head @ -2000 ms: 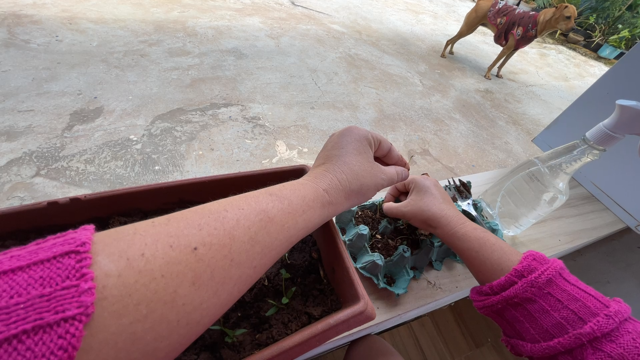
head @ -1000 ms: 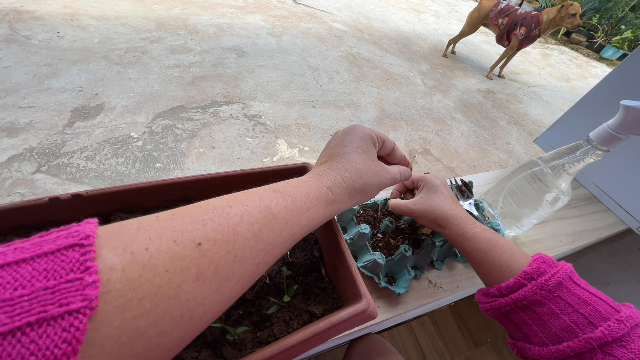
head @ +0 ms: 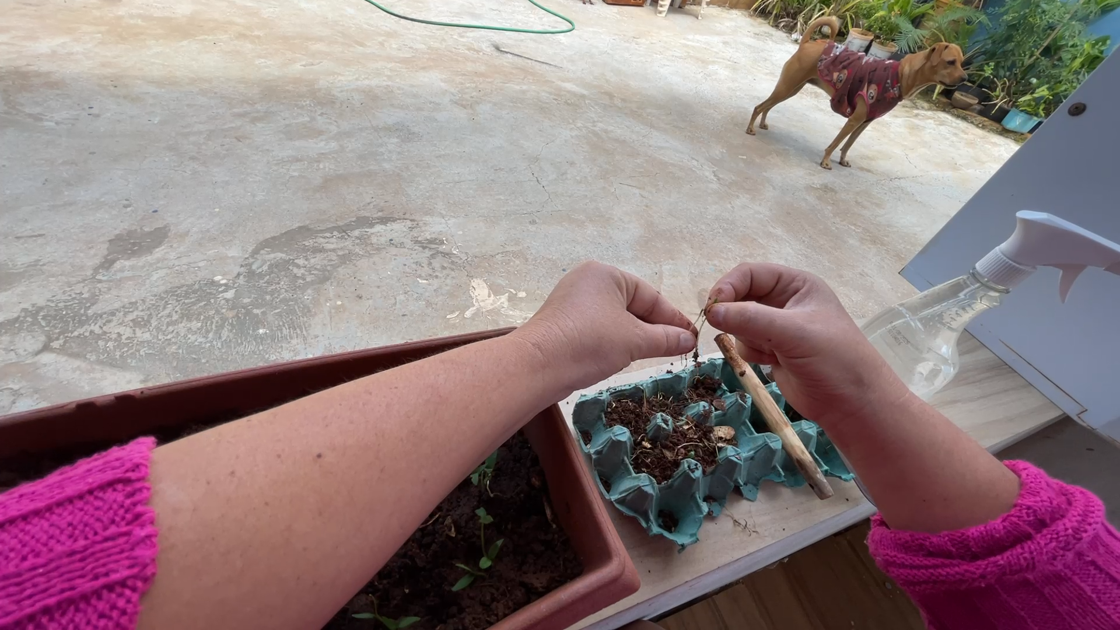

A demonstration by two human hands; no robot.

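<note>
Above a teal egg carton (head: pixel 656 503) filled partly with dark soil, my left hand (head: pixel 612 324) pinches a thin, root-like plant strand (head: pixel 700 328). My right hand (head: pixel 779 332) pinches the same strand's upper part between thumb and forefinger, a little to the right. A wooden-handled tool (head: pixel 774 416) lies across the carton under my right hand; its far end is hidden. Left of the carton stands a brown plastic planter (head: pixel 604 560) with soil and small green seedlings (head: pixel 481 560), partly covered by my left forearm.
A clear spray bottle (head: pixel 927 337) with a white trigger head leans at the right, beside a pale panel (head: pixel 1032 227). The carton rests on a wooden board (head: pixel 752 534). A dog (head: pixel 862 83) in a patterned garment stands on the concrete floor (head: pixel 394 157), near potted plants and a green hose (head: pixel 490 24).
My right hand has lifted and moved slightly right from beside my left fingers. The strand now shows between both hands, and the wooden handle across the carton has come into sight.
</note>
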